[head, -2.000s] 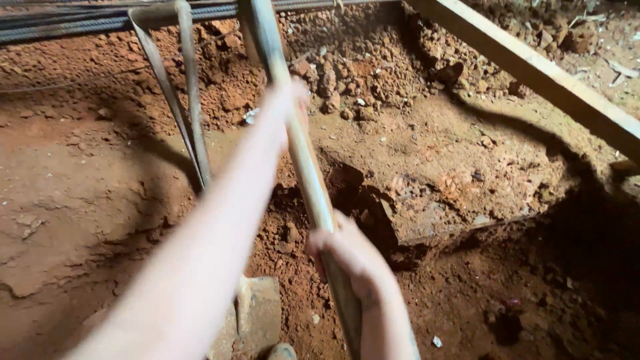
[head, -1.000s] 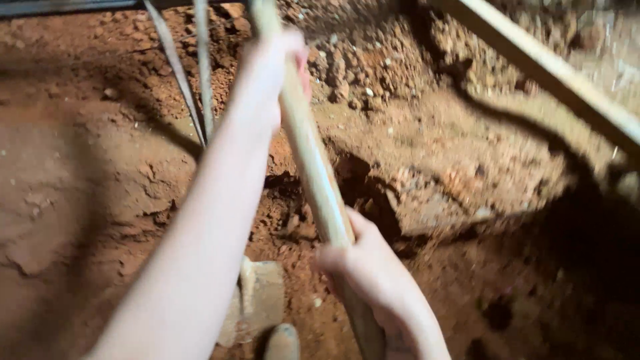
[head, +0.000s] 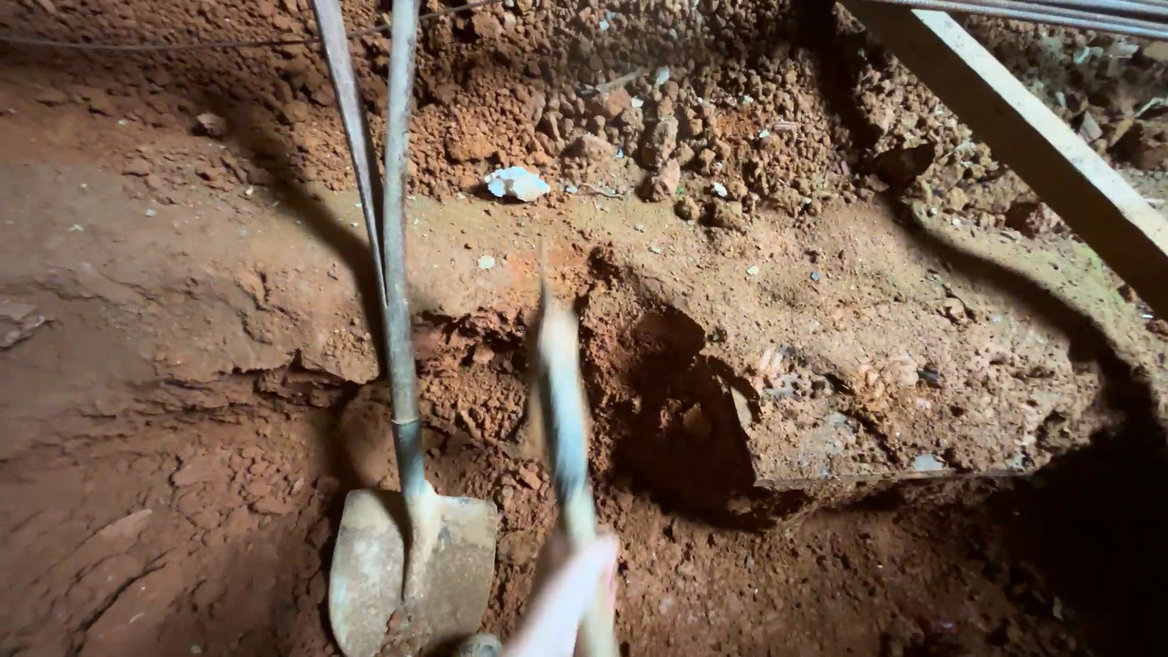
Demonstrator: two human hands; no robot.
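At the lower middle, my left hand point(head: 570, 593) is closed around the wooden handle point(head: 598, 620) of a digging tool. The tool's blurred metal head point(head: 561, 401) points away from me, its tip over the reddish soil at the edge of a dug hollow point(head: 684, 429). Whether the head is a pick or a mattock cannot be told. Just left of it a shovel point(head: 411, 566) stands with its blade down and its long shaft leaning on the bank. My right hand is outside the view.
A soil ledge point(head: 867, 365) runs across the middle right. A wooden beam point(head: 1031, 128) slants over the upper right, near metal bars point(head: 1077, 14). Loose clods point(head: 657, 137) and a whitish lump point(head: 517, 183) lie on the bank. A shoe tip point(head: 479, 646) shows at the bottom edge.
The tool's head has come down into view over the soil. My left hand has moved down from the upper middle, and my right hand, earlier on the handle, has left the view.
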